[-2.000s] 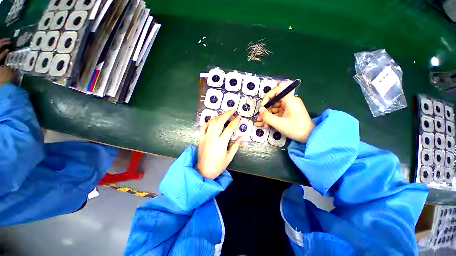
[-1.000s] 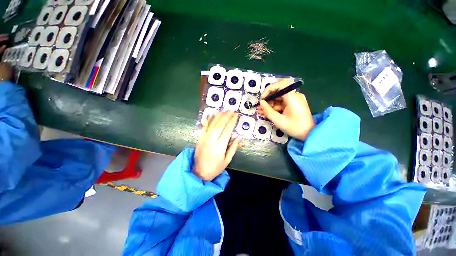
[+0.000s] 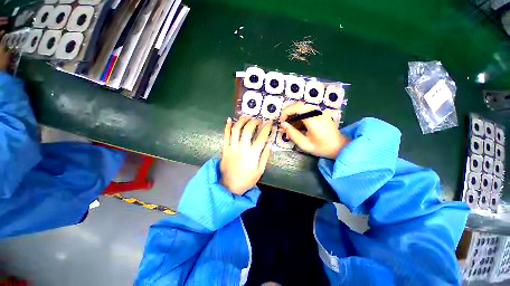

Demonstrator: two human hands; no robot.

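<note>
A panel of units (image 3: 294, 88) lies flat in front of me, with off-white rounded squares and dark round centres in rows. My left hand (image 3: 245, 153) lies spread, palm down, over the panel's near left part, holding nothing. My right hand (image 3: 313, 131) grips slim black tweezers (image 3: 305, 116) over the middle of the panel. The tweezers' tip is close to my left fingertips; whether it holds a pin cannot be told. A loose heap of thin copper-coloured pins (image 3: 302, 50) lies beyond the panel. My hands hide several near units.
A thick leaning panel stack (image 3: 131, 44) stands at left, beside another person's blue sleeve (image 3: 25, 123). A clear plastic bag (image 3: 431, 96) lies right of the pins. A second panel (image 3: 483, 162) lies at the right bench edge, with unit sheets (image 3: 482, 256) below. White scraps lie beyond the panel.
The view has shifted, so bench things sit slightly right. My right hand and tweezers have moved left and nearer over the panel, uncovering far-right units. My left hand stays on the panel.
</note>
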